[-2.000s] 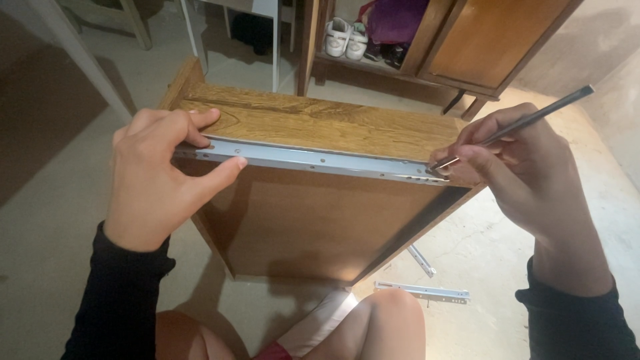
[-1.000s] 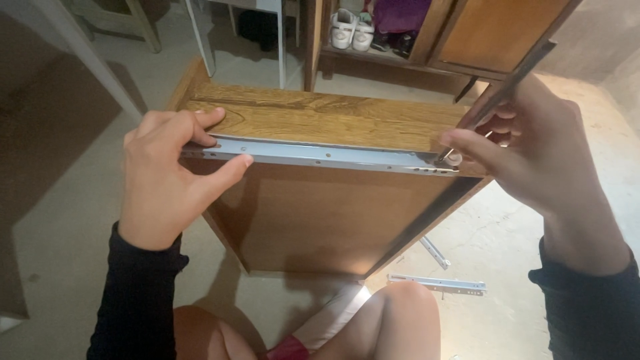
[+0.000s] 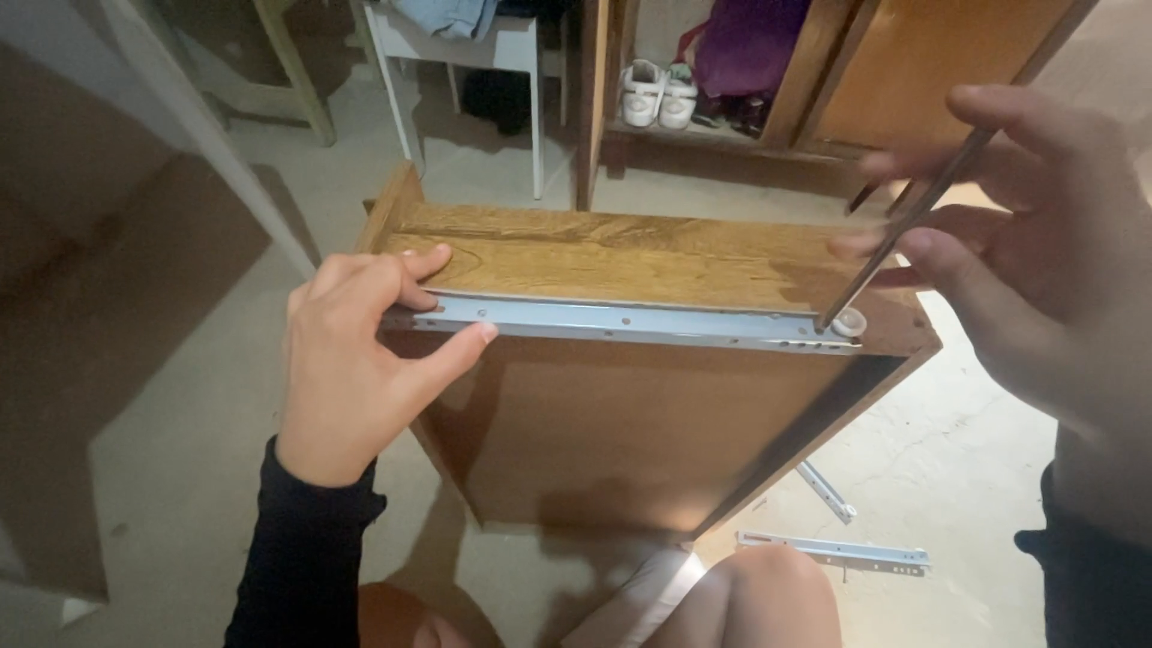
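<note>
A wooden drawer (image 3: 630, 423) stands on its side between my knees and the cabinet. Along its upper edge lies a white metal drawer slide (image 3: 630, 322) with a small roller (image 3: 849, 321) at its right end. My left hand (image 3: 360, 351) presses the slide's left end against the wood, thumb on its front face and fingers over the top. In my right hand (image 3: 1017, 216) is a thin metal rod-like tool (image 3: 909, 220), held slanted between thumb and fingers. The tool's tip touches the slide just left of the roller; whether a screw sits there cannot be told.
More metal slides (image 3: 837, 549) lie on the floor at the lower right, near a small screw or nail. Behind the drawer stand a white stool (image 3: 450, 45) with cloth on it and a wooden cabinet (image 3: 927, 72) holding white shoes (image 3: 659, 94) and purple fabric.
The tool in my right hand has gone from a low slant to a steeper one, and that hand's fingers have spread. My left hand stays at the slide's left end.
</note>
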